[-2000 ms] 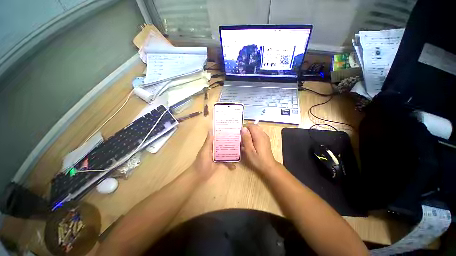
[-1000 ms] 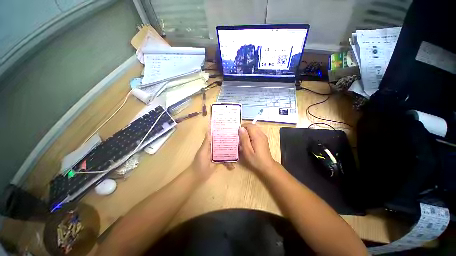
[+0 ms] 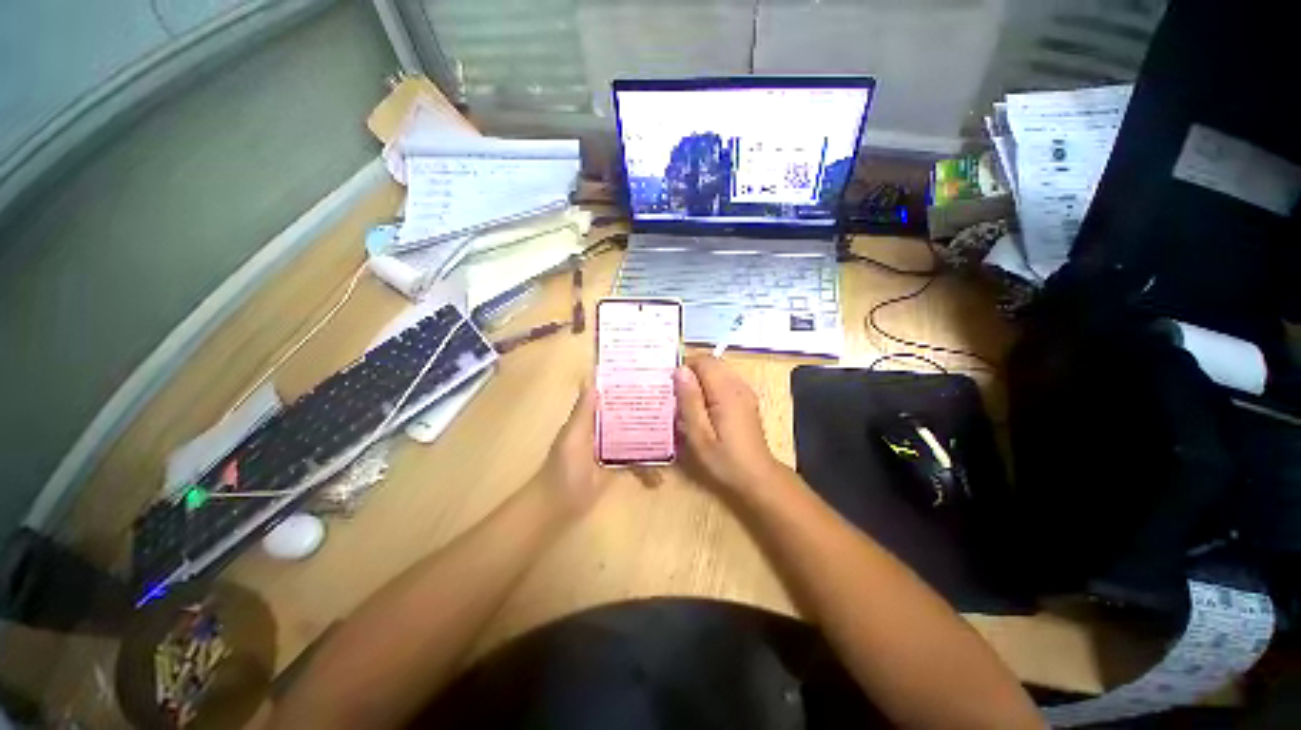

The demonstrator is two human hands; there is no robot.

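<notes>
A smartphone (image 3: 638,382) with a pinkish text page stands upright in the middle of the view, in front of the laptop (image 3: 731,292). My left hand (image 3: 579,449) grips its left side and lower edge, with fingertips showing below it. My right hand (image 3: 722,424) holds its right side. A thin white cigarette (image 3: 723,340) sticks up from the fingers of my right hand, over the laptop's front edge. The fingers behind the phone are hidden.
Keyboard (image 3: 314,428), small white mouse (image 3: 294,536) and ashtray of butts (image 3: 194,662) are at left. Papers (image 3: 485,186) lie behind. At right are a mouse pad (image 3: 856,454), black mouse (image 3: 922,456), black printer (image 3: 1106,442), label roll (image 3: 1221,357) and label strip (image 3: 1191,659).
The whole view has shifted slightly, so the desk items sit a little further left. Both hands keep the same hold on the phone.
</notes>
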